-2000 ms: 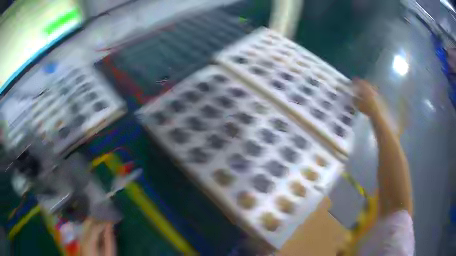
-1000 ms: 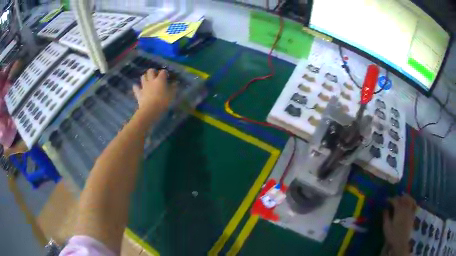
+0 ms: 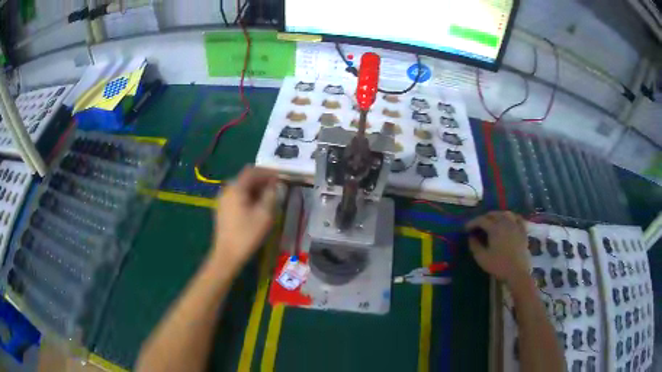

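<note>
The test fixture (image 3: 347, 211) stands on its grey base plate in the middle, with its red toggle handle (image 3: 369, 81) upright. A dark round seat (image 3: 338, 261) sits low at its front; whether it holds a module is too blurred to tell. My left hand (image 3: 245, 214) is left of the fixture, fingers drawn together; what is between them is blurred. My right hand (image 3: 501, 243) is right of the fixture at the near foam tray's corner, with a small dark module (image 3: 478, 235) at its fingertips.
A foam tray (image 3: 470, 187) of modules lies behind the fixture. Filled foam trays (image 3: 597, 240) are at right, ribbed blister trays (image 3: 94, 218) at left and back right (image 3: 573, 174). A clip-like tool (image 3: 422, 276) and a red-and-white tag (image 3: 292, 276) flank the base plate. The monitor (image 3: 399, 25) is behind.
The view has swung to centre on the fixture. My left hand has left the left blister tray and moved right beside the fixture. My right hand is still near the right foam tray.
</note>
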